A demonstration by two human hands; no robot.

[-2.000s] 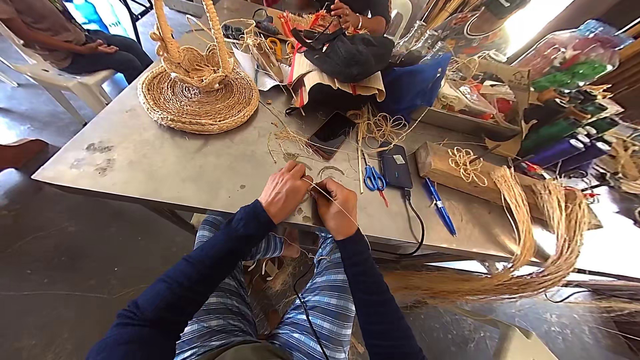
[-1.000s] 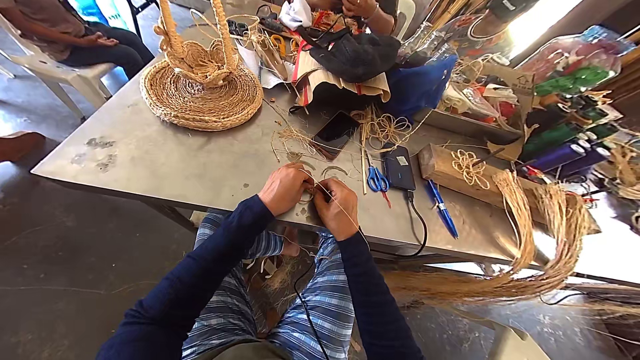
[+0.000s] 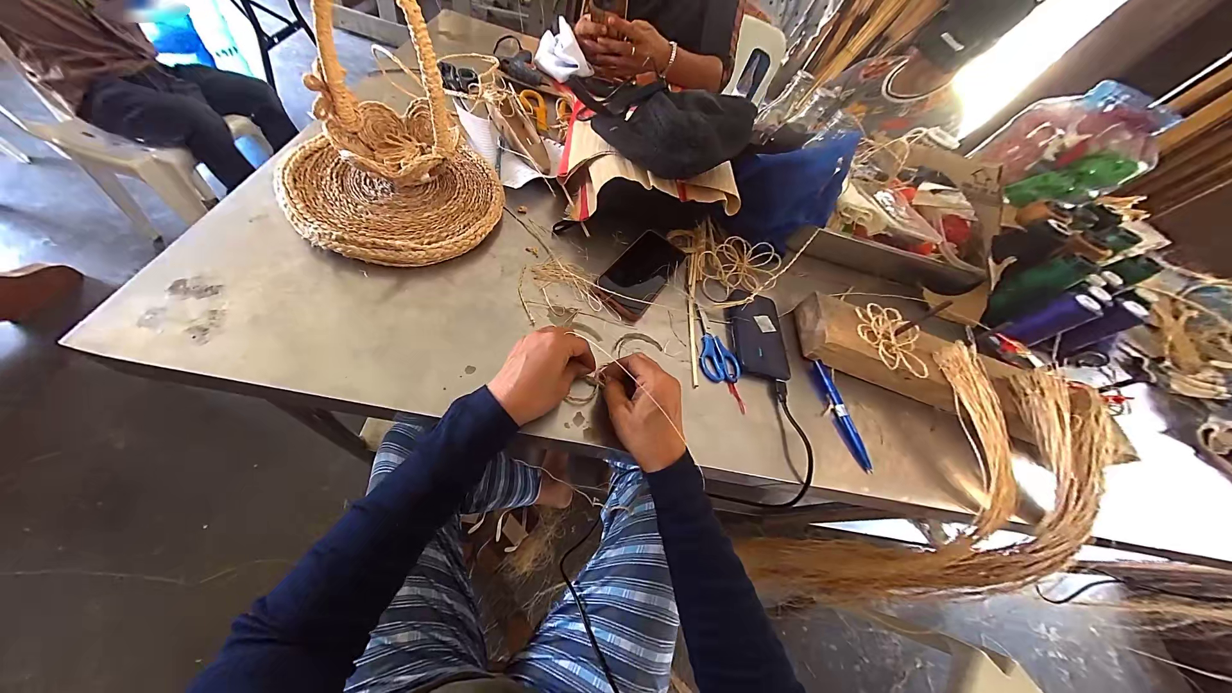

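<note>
My left hand (image 3: 547, 371) and my right hand (image 3: 645, 409) meet at the near edge of the metal table (image 3: 385, 332). Their fingertips pinch a small piece of pale natural fiber strand (image 3: 599, 373) between them, and a loose end runs over my right hand. What shape the fiber has there is too small to tell. Right of my hands lie blue-handled scissors (image 3: 719, 359), and beyond them a black rectangular device (image 3: 758, 337) with a cable. A dark smartphone (image 3: 640, 272) lies beyond my hands, beside loose fiber loops (image 3: 736, 265).
A woven fiber basket with a round base (image 3: 385, 207) stands at the back left. A wooden block (image 3: 866, 356), a blue pen (image 3: 843, 419) and a long fiber bundle (image 3: 1068, 481) are at the right. Across the table sits a person (image 3: 635, 48); another person (image 3: 125, 87) sits at the left.
</note>
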